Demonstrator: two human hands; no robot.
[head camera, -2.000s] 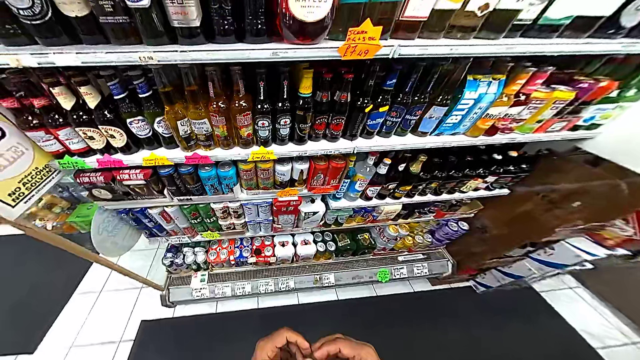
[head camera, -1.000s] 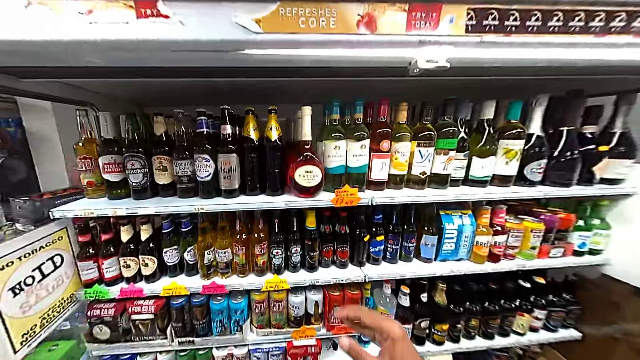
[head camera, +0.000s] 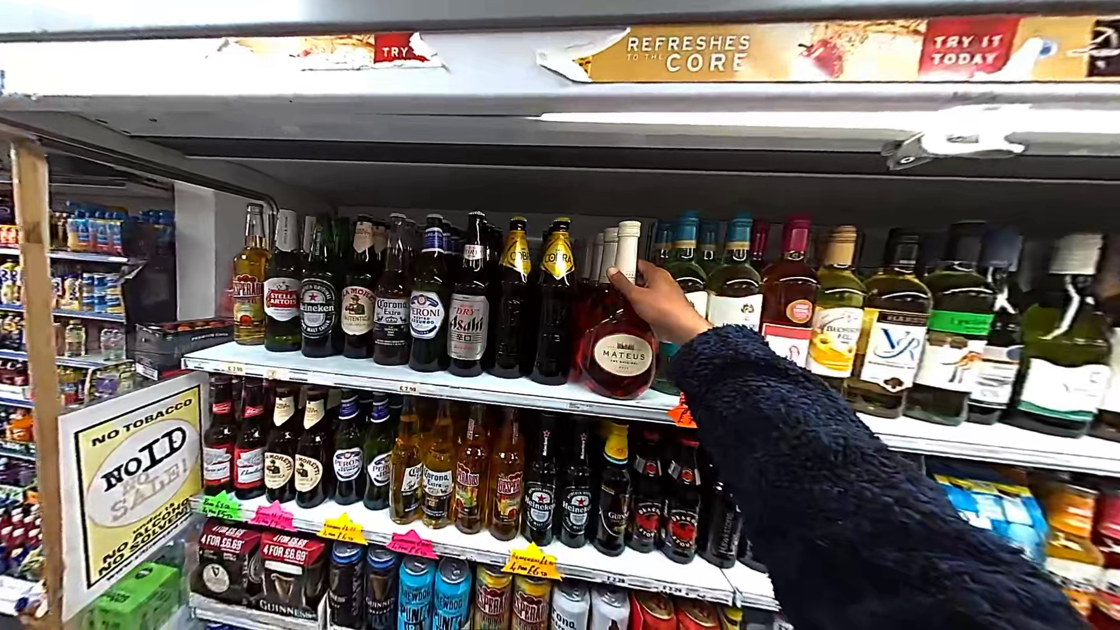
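My right hand (head camera: 658, 300), in a dark fleecy sleeve, reaches to the top shelf and closes around the neck of a round Mateus rosé wine bottle (head camera: 617, 354). The bottle stands upright at the shelf's front edge, with more pale-topped bottles behind it. Just left of it is a Cobra beer bottle (head camera: 554, 306) with a yellow neck label. A white-labelled wine bottle with a blue top (head camera: 735, 293) stands to the right, past my fingers. My left hand is out of view.
Beer bottles line the left of the top shelf (head camera: 420, 381), wine bottles its right. Smaller beer bottles (head camera: 540, 490) fill the shelf below, with cans and packs under them. A framed sign (head camera: 136, 490) hangs at left by a wooden post (head camera: 39, 350). The cooler's canopy (head camera: 490, 131) overhangs the top shelf.
Both hands were together low in view at first. My right hand has since risen to the top shelf and taken the rosé bottle by the neck. The view has tilted up and come closer.
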